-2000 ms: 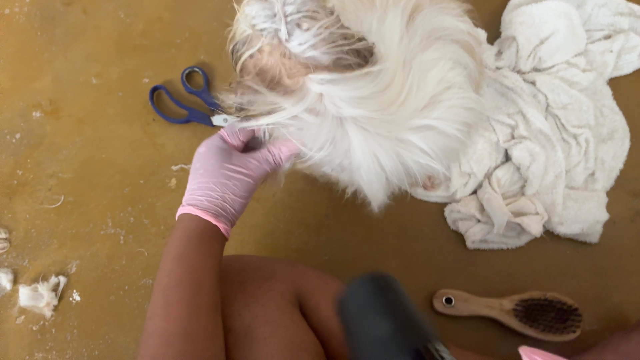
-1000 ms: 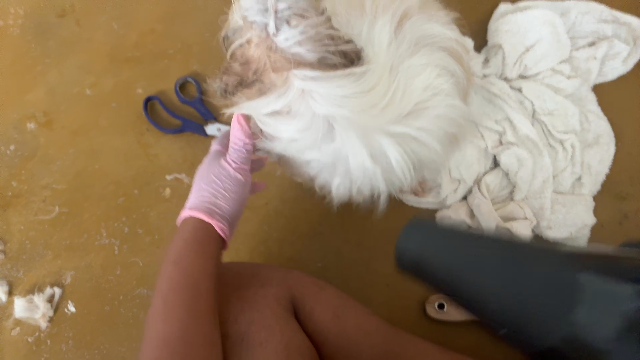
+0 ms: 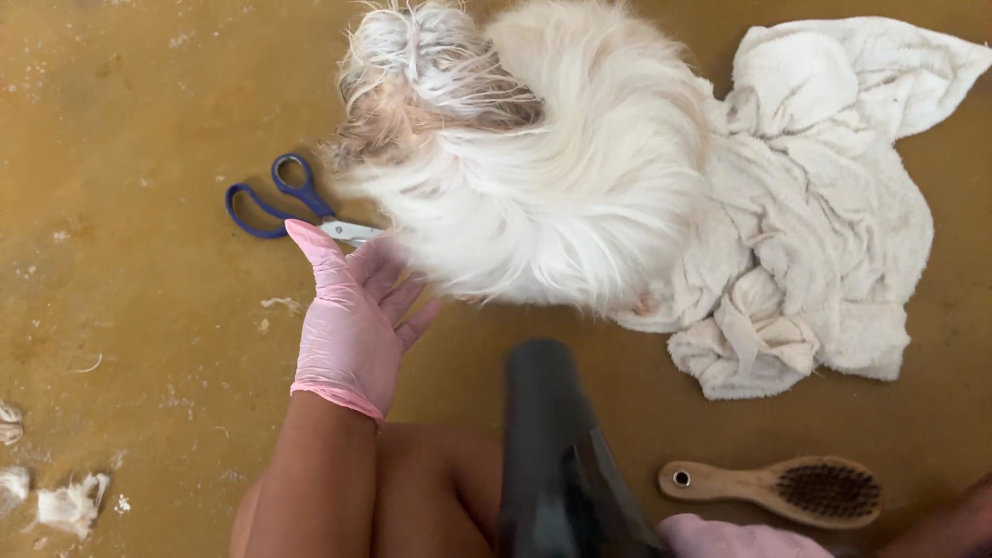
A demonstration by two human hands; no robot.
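Note:
A long-haired white dog point(image 3: 558, 178) lies on the brown floor, its damp-looking head at the upper left of its body. My left hand point(image 3: 356, 318), in a pink glove, has its fingers spread at the lower left edge of the coat, and nothing is gripped in it. Just above it lie scissors with blue handles point(image 3: 310, 194), blades partly beneath the fur. At the bottom edge my right hand point(image 3: 736, 539), also gloved in pink and mostly out of frame, holds a black hair dryer point(image 3: 550, 442), its nozzle towards the dog.
A crumpled white towel point(image 3: 821, 209) lies right of the dog, reaching to its hindquarters. Near the lower right is a wooden brush point(image 3: 775, 488) with dark bristles. Tufts of cut hair point(image 3: 74, 504) lie at the lower left. My bent leg point(image 3: 434, 480) is at the bottom.
The hair dryer, which pointed left across the lower right a second ago, now points upward, and the whole brush shows again. My left hand has turned, its fingers now more spread than two seconds ago.

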